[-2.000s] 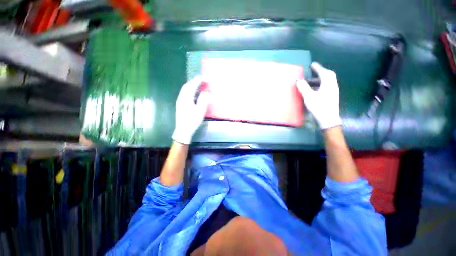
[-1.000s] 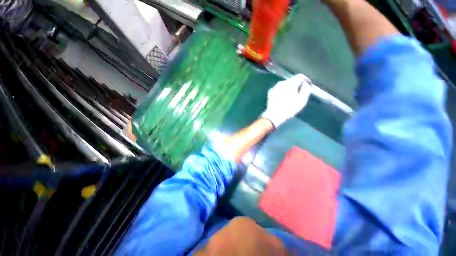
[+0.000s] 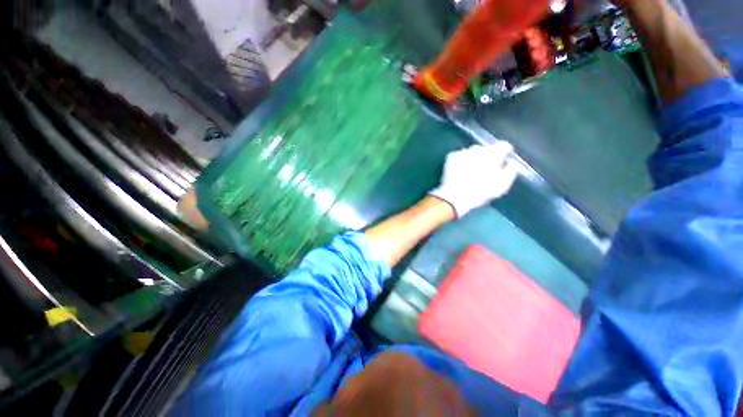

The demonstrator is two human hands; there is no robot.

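Note:
A red sheet (image 3: 501,322) lies flat on the pale blue-green support plate (image 3: 534,252), which rests on the dark green bench mat. My left hand (image 3: 479,175), in a white glove, is on the bench near its far edge, beyond the plate; its fingertips are blurred and no held thing shows. My right forearm (image 3: 684,53) reaches to the top right, and the picture's top edge cuts off my right hand. A circuit board (image 3: 582,41) crowded with parts is near that forearm; whether my right hand touches it is hidden.
Long green strips (image 3: 318,147) cover the left part of the bench. A thick red-orange tube (image 3: 481,49) hangs over the far edge, partly in front of the circuit board. Racks with metal rails (image 3: 90,195) stand at the left. A grey-green surface (image 3: 578,130) lies beyond the bench.
Both hands have left the red sheet, which lies on the plate. The view has turned left. My right arm has stretched towards the top right, and the circuit board has come into view there.

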